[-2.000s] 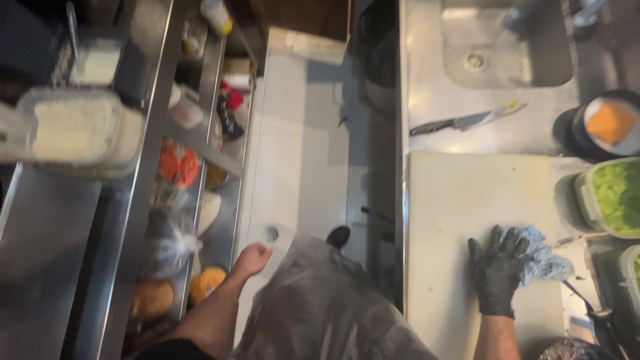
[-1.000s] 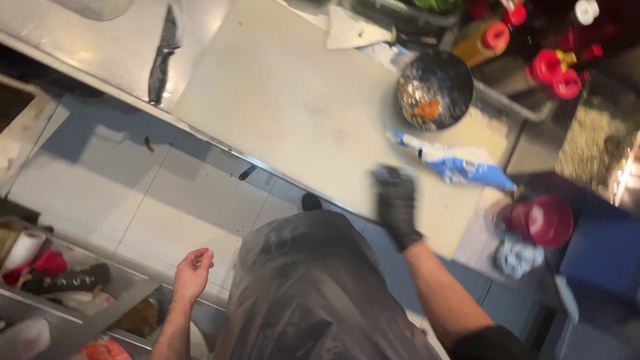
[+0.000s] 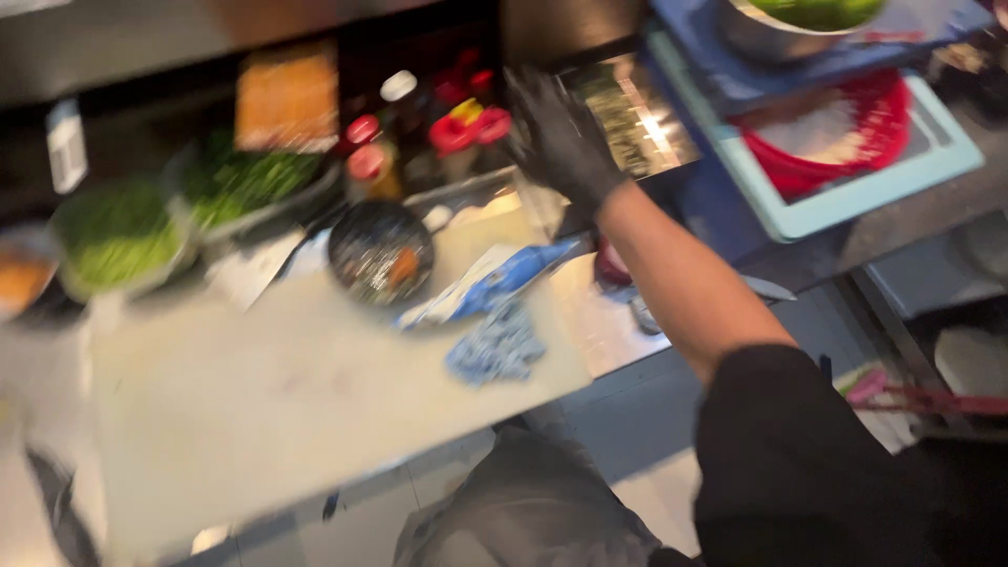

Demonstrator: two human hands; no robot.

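Note:
My right hand wears a black glove and reaches toward the back of the counter, between the red-capped squeeze bottles and a metal tray of chopped food. Blur hides whether its fingers touch or hold anything. My left hand is outside the frame. Nearer me, a crumpled blue cloth lies on the white cutting board, beside a blue and white plastic packet. A black bowl with an orange piece of food stands at the board's back edge.
Tubs of shredded lettuce and chopped greens stand at the back left. A knife lies at the lower left. On the right are a red bowl in a light-blue-rimmed container and a metal bowl of greens.
My gloved right hand has gone from over the cutting board to the back of the counter. My left hand has left the view. The view has swung right along the counter.

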